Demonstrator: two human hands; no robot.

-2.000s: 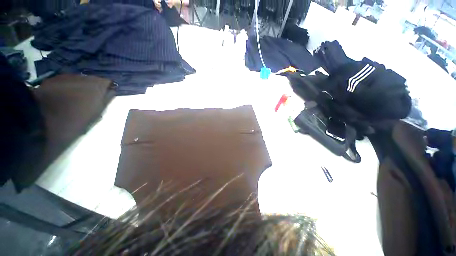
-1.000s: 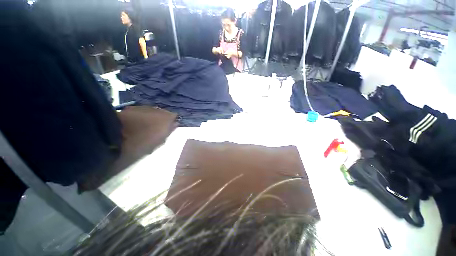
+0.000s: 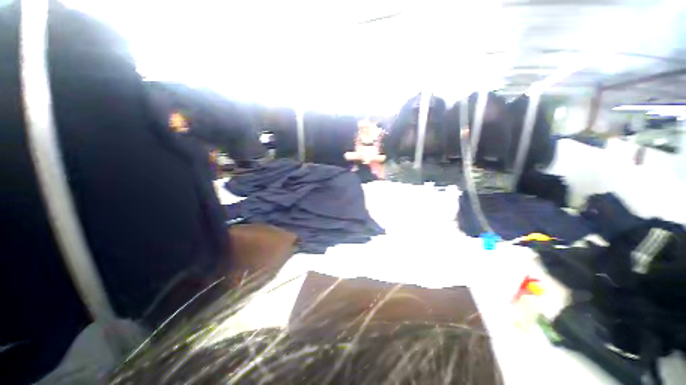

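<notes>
A brown garment, its shape that of the vest (image 3: 391, 302), lies flat on the white table (image 3: 421, 259) in front of me. Only its far part shows; hair at the bottom of the picture covers the rest. The picture is blurred and bright. Neither my left hand nor my right hand is in view.
A navy garment pile (image 3: 308, 201) and brown garments (image 3: 259, 248) lie at left, beside hanging dark garments (image 3: 128, 173). A blue cap (image 3: 490, 241), a red and yellow item (image 3: 529, 289) and a black jacket (image 3: 639, 263) are at right. A person (image 3: 366, 149) is beyond the table.
The view has tilted upward. The vest sits lower and shows less, the hanging garments and ceiling show more, and the small dark tool at right has left the picture.
</notes>
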